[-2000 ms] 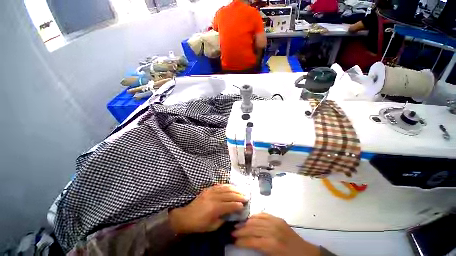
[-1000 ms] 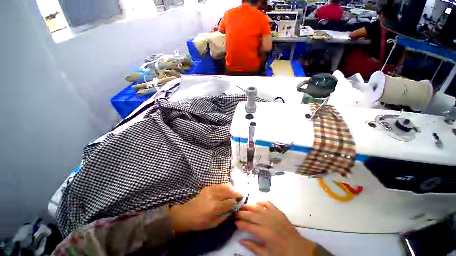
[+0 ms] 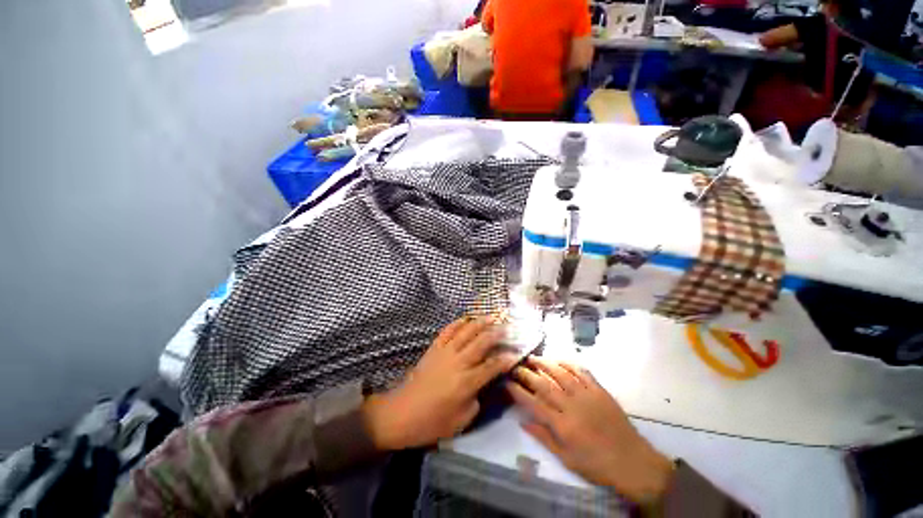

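Note:
My left hand (image 3: 445, 382) lies bent on the dark fabric piece, just in front of the lit needle area. My right hand (image 3: 579, 417) lies beside it on the right, fingers spread, fingertips at the dark fabric piece (image 3: 494, 403). Both hands press the cloth down; whether any finger grips it cannot be seen. The black-and-white checked garment (image 3: 329, 288) lies in a heap left of the needle. The white sewing machine head (image 3: 607, 218) stands beyond my hands. Its presser foot is lost in glare.
Orange-yellow scissors (image 3: 721, 352) lie on the machine bed (image 3: 648, 390). Plaid cloth (image 3: 739, 248) drapes the machine arm. A thread cone (image 3: 868, 162) and a dark green object (image 3: 703, 140) stand behind. Tied bundles (image 3: 366, 106) lie left rear. A person in orange (image 3: 536, 56) is beyond. Dark cloth lies low left.
The view has shifted, so the machine and cloth sit higher and the machine further right. My left hand has flattened over the dark piece, and my right hand's fingers still rest beside it.

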